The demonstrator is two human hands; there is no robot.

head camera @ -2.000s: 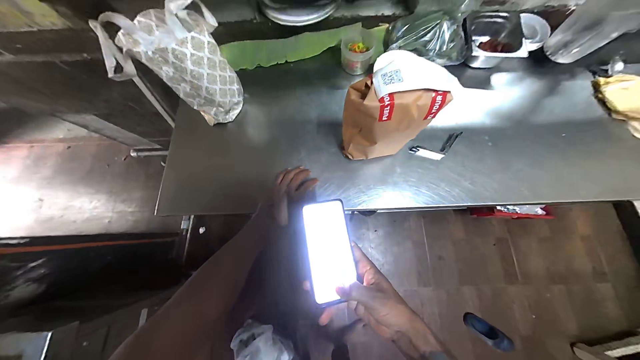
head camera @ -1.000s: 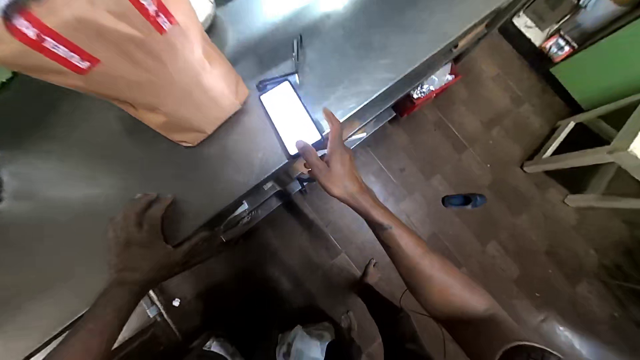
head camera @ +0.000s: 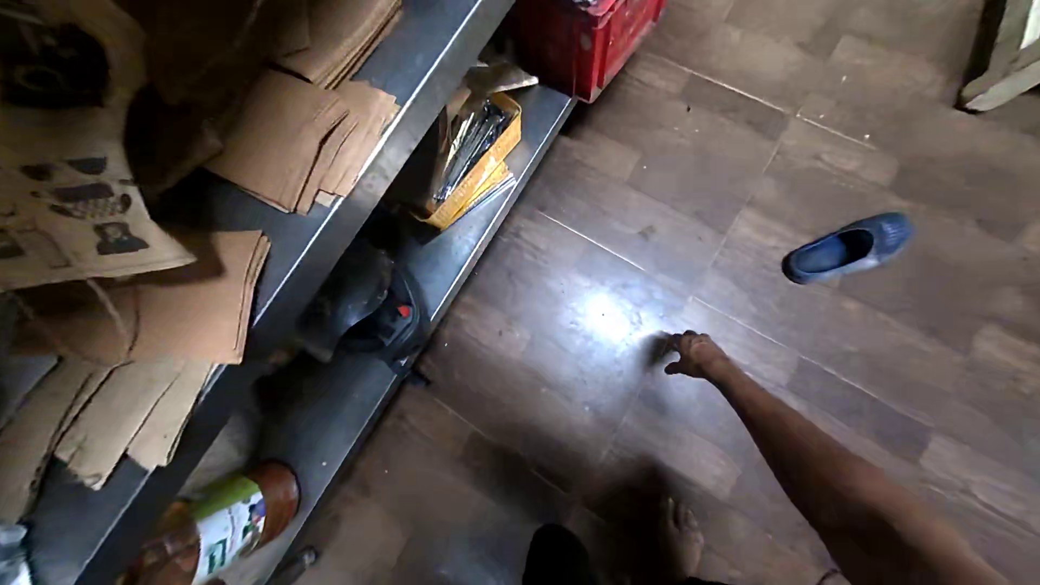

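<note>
My right hand (head camera: pixel 695 355) reaches in from the lower right, low over the brown tiled floor (head camera: pixel 634 219). Its fingers are bent and point left, beside a bright patch of light; whether anything small is between them cannot be told. My left hand is out of view. The nearest loose thing is a blue slip-on shoe (head camera: pixel 849 248), lying up and to the right of my right hand. A bare foot (head camera: pixel 681 532) shows at the bottom, below that hand.
Metal shelves at left bear folded brown paper bags (head camera: pixel 284 138), a yellow box (head camera: pixel 479 166) of thin packets, a dark helmet-like object (head camera: pixel 382 309) and a labelled plastic jar (head camera: pixel 244 520). A red crate (head camera: pixel 589 45) stands at the top; a pale wooden leg (head camera: pixel 1007 65) is at upper right.
The view has swung down from the countertop to the shelves and floor. The lit phone, earlier in my right hand, is out of view, as is my left hand. My right hand is now low over the floor.
</note>
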